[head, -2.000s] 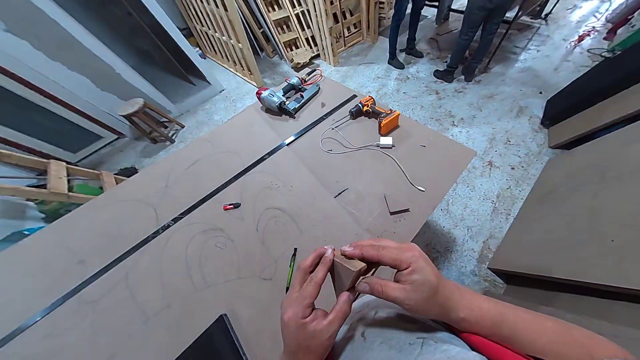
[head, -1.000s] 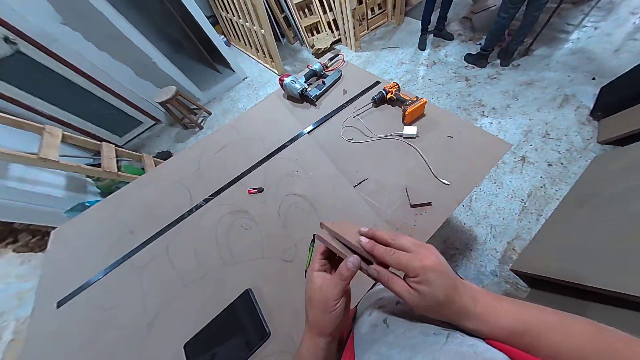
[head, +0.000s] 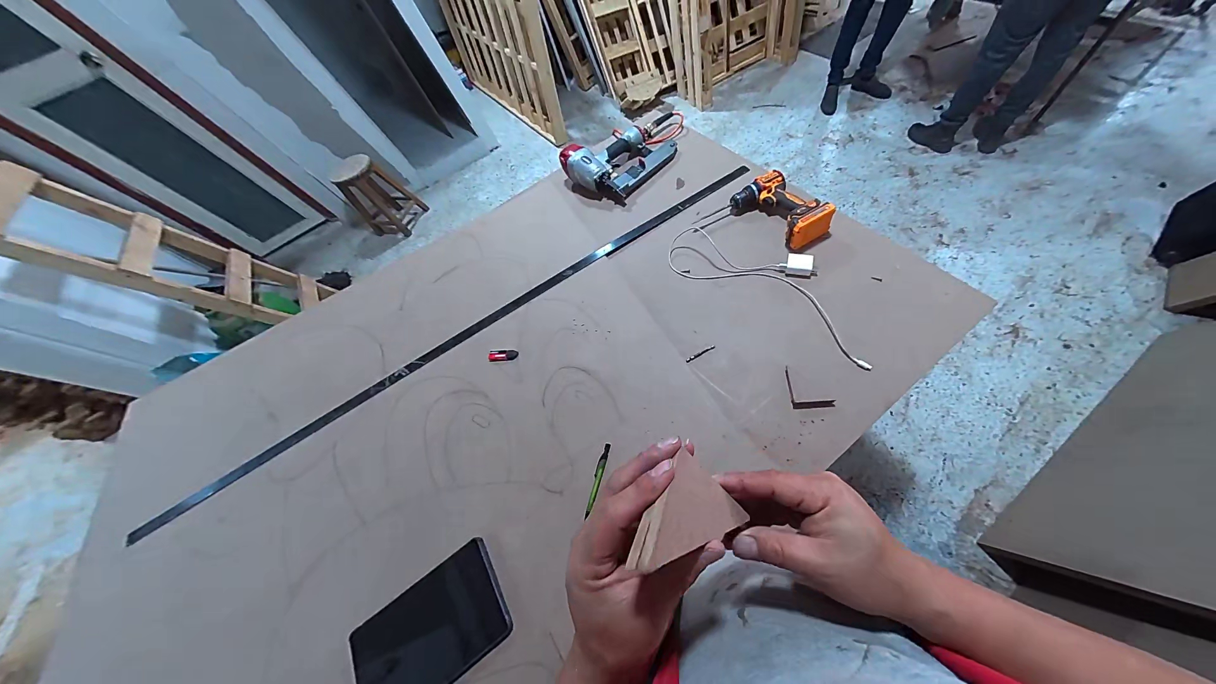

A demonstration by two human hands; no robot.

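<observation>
My left hand (head: 627, 560) grips a small stack of triangular wooden pieces (head: 692, 518) from the left and below. My right hand (head: 826, 546) touches the right corner of the stack with its thumb and forefinger. The stack's layered edge faces left. Just left of the hands a green and black pen (head: 598, 480) lies on the large brown board (head: 380, 494). A black tablet (head: 432, 617) rests at the lower left, screen up. Beyond the hands are a thin dark bit (head: 701, 353) and an L-shaped thin piece (head: 807, 389).
A long dark metal strip (head: 456, 340) crosses the board diagonally. A nail gun (head: 617, 161), an orange cordless drill (head: 784, 204) and a white cable with a charger (head: 800, 265) lie at the far end. A red-and-black small item (head: 503, 355) sits mid-board. Two people's legs (head: 1007, 66) show behind.
The wooden pieces, spread apart a second ago, are now squared together in a stack, with a triangular face turned up. My right hand has shifted to their right corner.
</observation>
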